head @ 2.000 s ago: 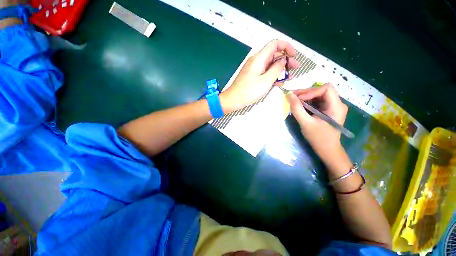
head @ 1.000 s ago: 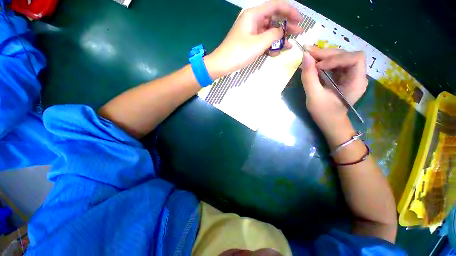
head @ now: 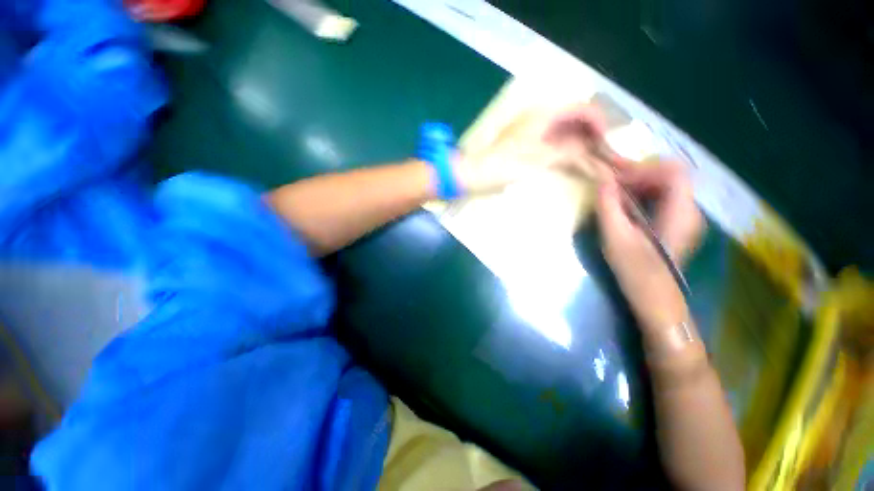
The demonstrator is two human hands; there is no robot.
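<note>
The frame is blurred. My left hand (head: 522, 158), with a blue wrist strap (head: 438, 160), is over the white sheet (head: 508, 235) on the green mat. Its fingers meet or nearly meet my right fingertips, and whether they hold the small electronic unit cannot be made out. My right hand (head: 652, 206) is just right of it and holds the slim tweezers (head: 661, 245), which slant down to the right. The tweezers' tips are lost in the blur near my left fingers. Glare washes out much of the sheet.
A yellow tray (head: 800, 412) is at the lower right. A strip piece (head: 321, 19) and part of a red tray (head: 165, 8) are at the top left. A white edge strip (head: 546, 48) crosses the far side. Blue sleeves of a neighbouring person (head: 67, 134) are at the left.
The view has shifted, so the mat items sit lower and further right than a second ago. My hands are closer together, and the unit seen in my left fingers is no longer discernible.
</note>
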